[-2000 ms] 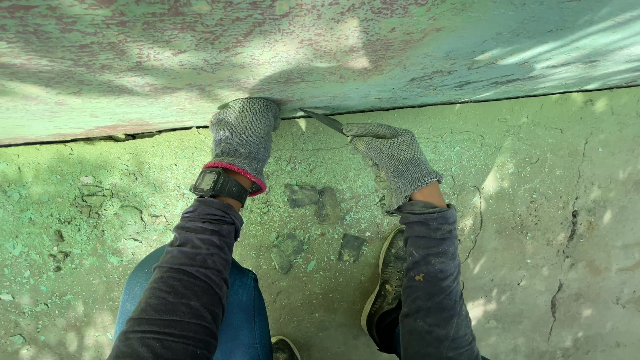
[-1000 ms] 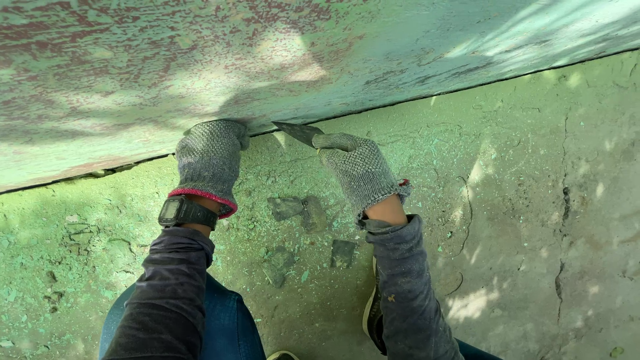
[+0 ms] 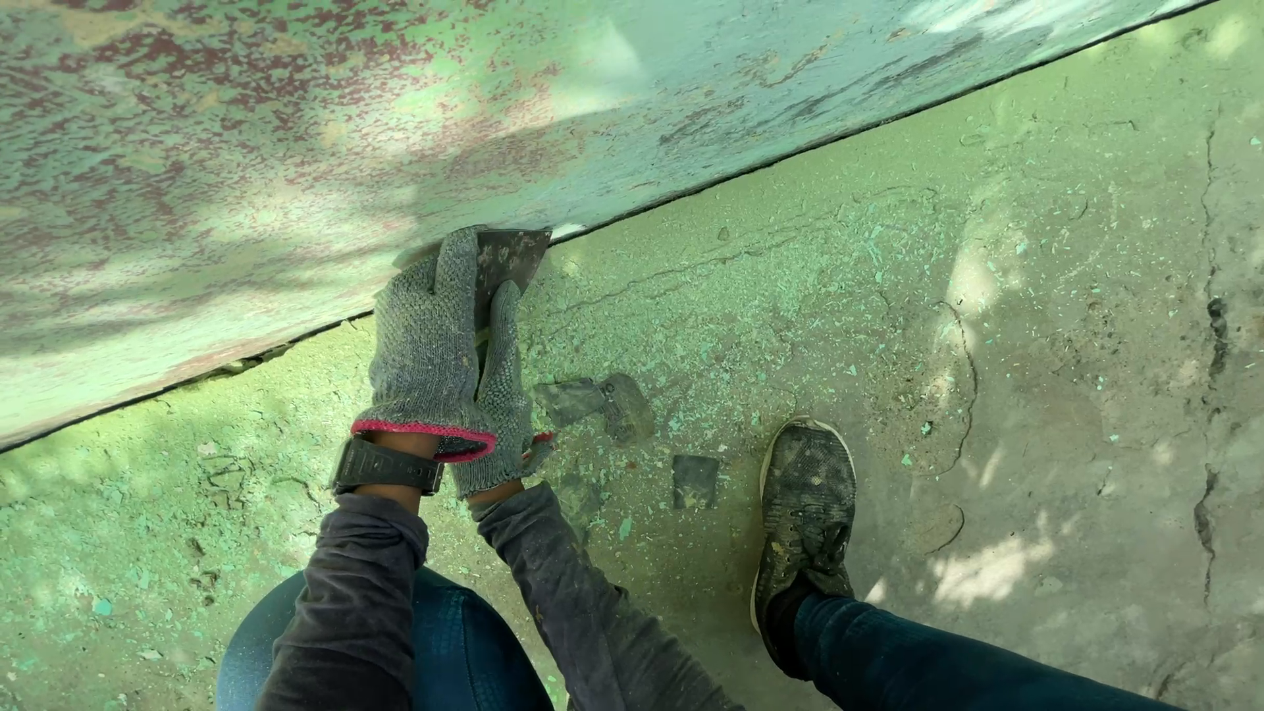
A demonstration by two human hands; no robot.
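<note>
Both my hands wear grey knit gloves and sit close together at the foot of a wall with flaking green paint (image 3: 326,128). My right hand (image 3: 504,395) is closed on a putty knife (image 3: 511,259), its flat metal blade up against the wall's base; the handle is mostly hidden. My left hand (image 3: 425,336), with a red-edged cuff and a black watch (image 3: 387,466) at the wrist, lies at the blade's left side with its fingers by the metal. Whether it grips the blade too, I cannot tell.
A dark gap (image 3: 790,153) runs between wall and concrete floor (image 3: 1066,395). Paint flakes cover the floor near the wall. Dark flat pieces (image 3: 593,405) and a small dark square (image 3: 695,482) lie right of my hands. My shoe (image 3: 808,504) stands beyond them. Cracks mark the floor.
My right hand has moved left with the putty knife, from apart to right beside my left hand. The blade now points up, where it pointed left before. The view has tilted.
</note>
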